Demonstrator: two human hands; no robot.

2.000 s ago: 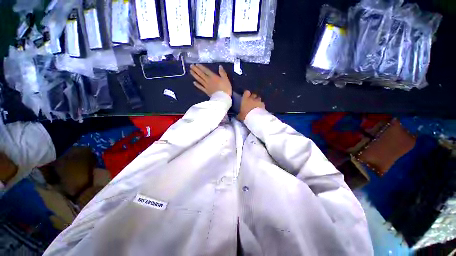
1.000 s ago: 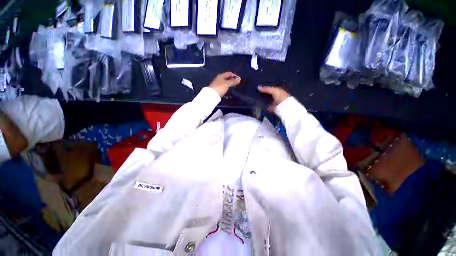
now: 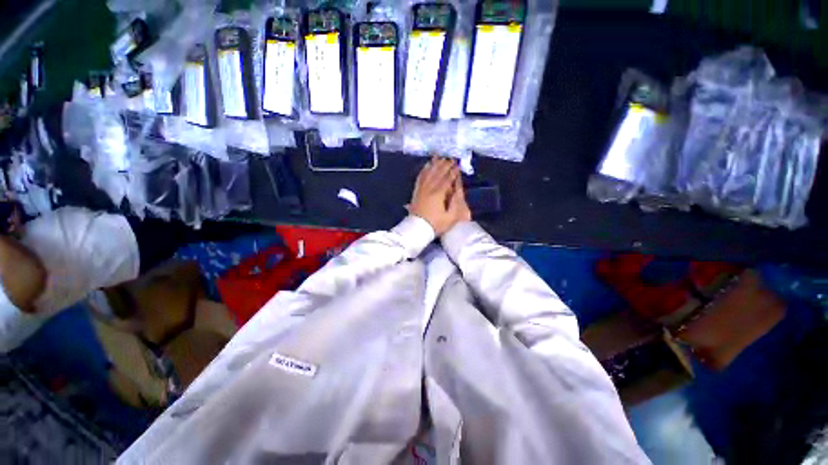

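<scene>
A dark phone-sized slab [image 3: 479, 198] lies sideways on the black mat, in front of the wearer. My left hand [image 3: 432, 192] and my right hand [image 3: 458, 207] are together, overlapping, at its left end. Their fingers point away from me and cover that end. Whether the fingers grip the slab or only rest on it cannot be told. Beyond them is a row of open-backed phones with pale batteries [image 3: 377, 86], yellow marks and green board areas, on clear bags and bubble wrap [image 3: 508, 141].
A phone with a white outline [image 3: 341, 154] and a white scrap [image 3: 348, 196] lie left of my hands. Bagged stacks lie right [image 3: 749, 141] and left [image 3: 186, 186]. Another person's sleeve [image 3: 86, 259] is at left. Boxes and red bins are below the bench edge.
My hands were apart over a dark slab a second ago and are now together. The slab shows flat to their right. The view has shifted, showing more of the phones' upper ends.
</scene>
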